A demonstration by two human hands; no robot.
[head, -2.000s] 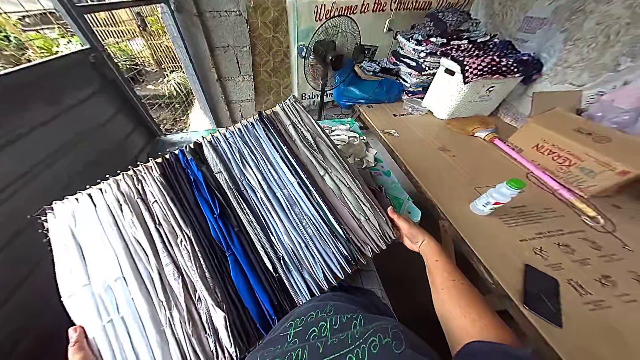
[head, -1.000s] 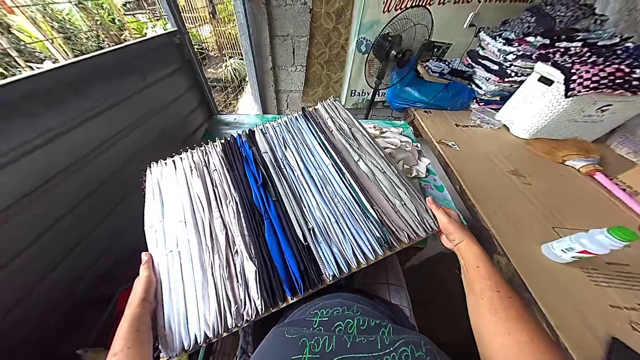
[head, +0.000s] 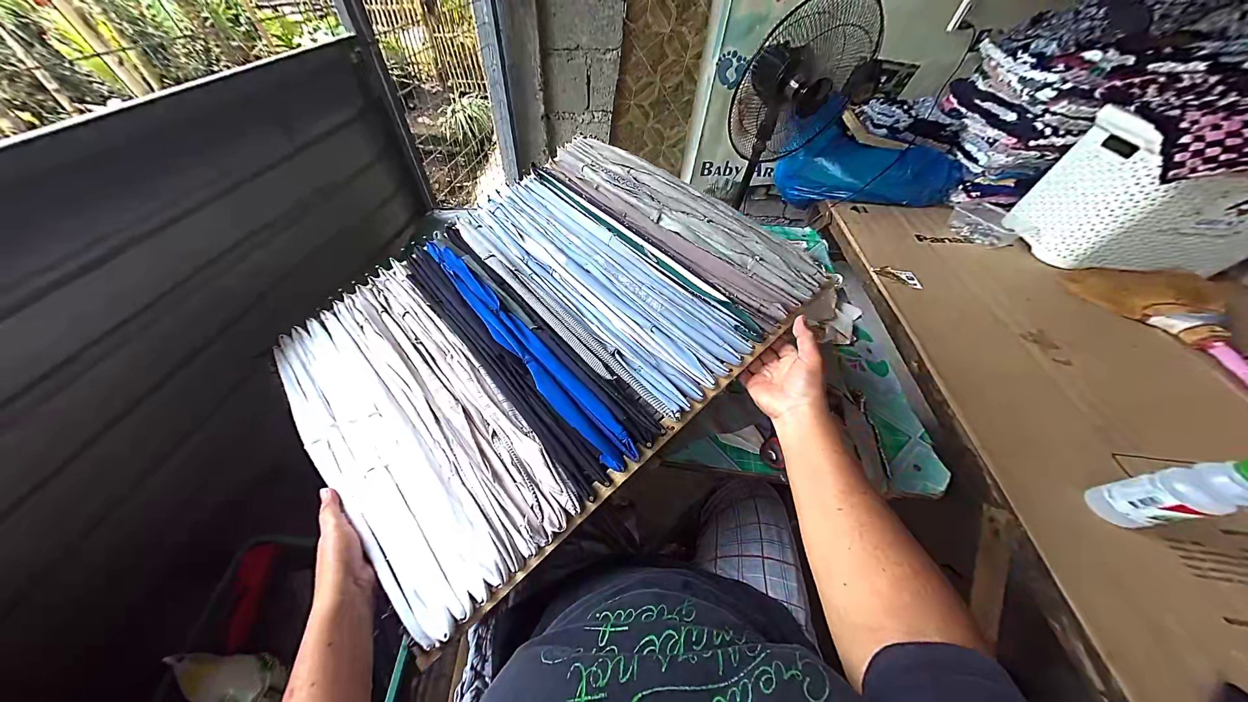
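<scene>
Both hands hold up a wooden frame (head: 546,546) strung with many packed fabric strips (head: 429,439). The strips run in bands: white at the left, then pinkish grey, black, bright blue, light blue, mauve and grey-green at the far right end. My left hand (head: 343,546) grips the frame's left end, its fingertips hidden beneath. My right hand (head: 788,375) holds the near edge toward the right end, thumb up and fingers partly under the board. The frame is tilted, its right end farther from me.
On the right, a cardboard-covered table (head: 1033,361) bears a plastic bottle (head: 1165,495), a brush (head: 1150,292) and a white basket (head: 1082,210) beside piled fabric. A black fan (head: 804,78) stands behind. A dark slatted wall (head: 175,224) is at the left; patterned sheeting (head: 892,429) lies below the frame.
The frame has turned, its right end now pointing more away from me, with both hands still holding it. The view has shifted.
</scene>
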